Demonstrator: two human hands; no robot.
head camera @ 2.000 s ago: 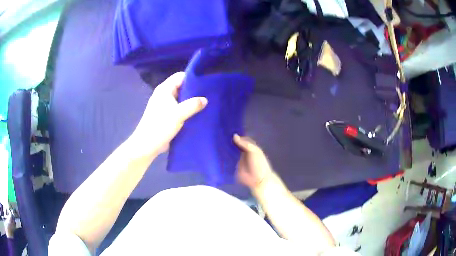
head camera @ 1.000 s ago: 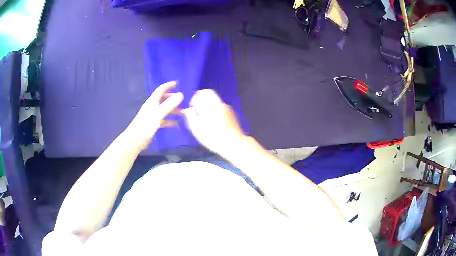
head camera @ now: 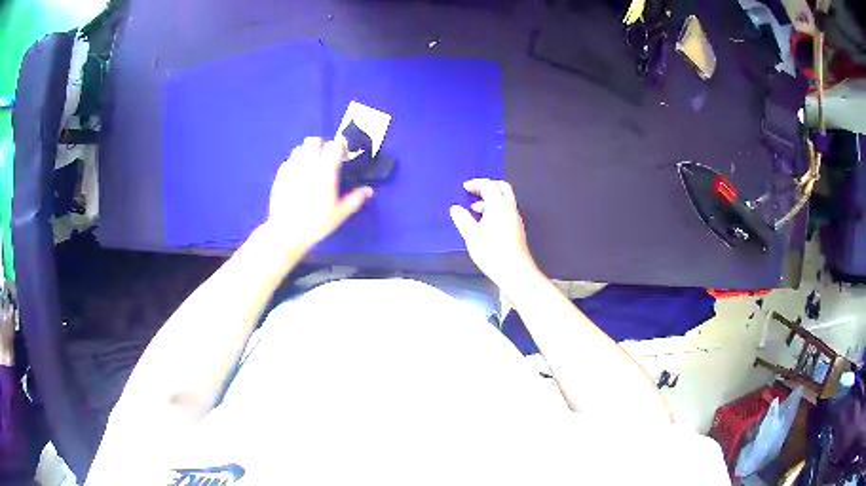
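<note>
Two bright blue fabric areas, a left one (head camera: 237, 142) and a right one (head camera: 442, 123), lie flat side by side on the dark padded table; I cannot tell if they are one piece. A white card-like piece (head camera: 377, 121) and a small black strip or scrap (head camera: 372, 171) lie near their middle. My left hand (head camera: 311, 195) is at the white and black pieces, fingertips touching or just over them; its grip is unclear. My right hand (head camera: 494, 223) is over the right part of the blue fabric, fingers apart, holding nothing visible.
An iron with a red patch (head camera: 726, 204) rests on the table (head camera: 608, 209) at right. Dark snips (head camera: 646, 43) and a tan wedge (head camera: 696, 47) lie at the far right. A long dark padded roll (head camera: 36, 228) stands at left. Blue cloth (head camera: 627, 318) hangs below the near edge.
The blue fabric, folded or bunched before, now lies spread wide. The white and black pieces now show on it. My right hand has moved right, away from my left. The stack has left the view.
</note>
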